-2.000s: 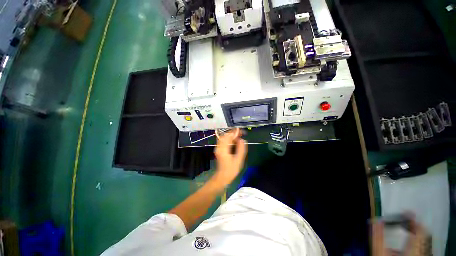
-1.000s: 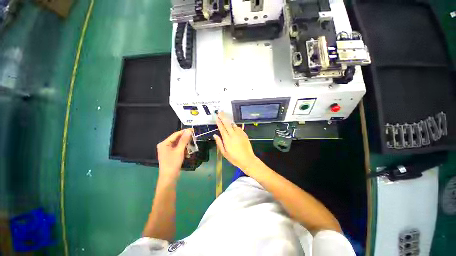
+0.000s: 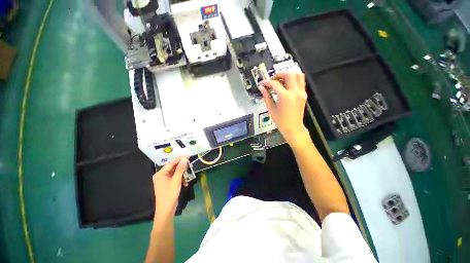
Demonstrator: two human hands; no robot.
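Note:
My left hand [image 3: 169, 181] is at the machine's lower left front corner, with its fingers pinched on a small silver metal housing [image 3: 189, 173], partly hidden by the fingers. My right hand [image 3: 286, 96] is over the right slide's fixture [image 3: 256, 78], with thumb and fingertips at the housing there; the fingers hide part of it, so I cannot tell if they grip it. The white screw-fastening machine [image 3: 185, 97] stands in front of me, its touch screen [image 3: 231, 132] lit. The left fixture [image 3: 163, 49] is at the back left.
A black parts tray [image 3: 337, 67] at the right holds a row of several housings [image 3: 359, 112]. The electric screwdriver [image 3: 358, 149], grouped housings [image 3: 395, 209] and a perforated disc [image 3: 417, 154] are on or beside the white strip [image 3: 384, 174]. Another black tray [image 3: 111, 159] is at the left.
My right hand has moved from the front panel's left buttons to the right fixture. My left hand stays near the front left corner with the housing. The view has shifted to the right.

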